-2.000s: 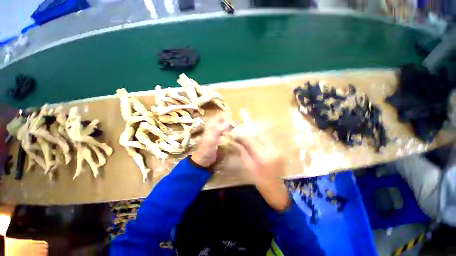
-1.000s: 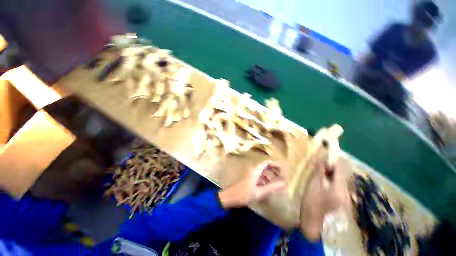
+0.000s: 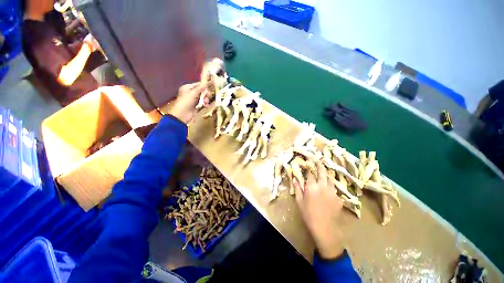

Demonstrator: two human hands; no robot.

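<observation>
Beige forked leg parts lie in a loose heap on the tan shelf in front of me. My right hand reaches over this heap, its fingers apart and touching the pieces; no piece is clearly gripped. Farther left, joined leg pairs with black at their tops lie in a row. My left hand is at the far left end of that row, its fingers closed on a beige leg piece with black near its top. The fingertips are partly hidden by the piece.
A large dark grey-red box stands at the shelf's left end. Below are an open cardboard box, a blue bin of small beige limb pieces and stacked blue bins. The green conveyor belt carries black clusters. Another person is at upper left.
The view has swung left. My hands have separated: the left has moved to the far end of the leg row, the right onto the near heap. The piece between them has left the right hand.
</observation>
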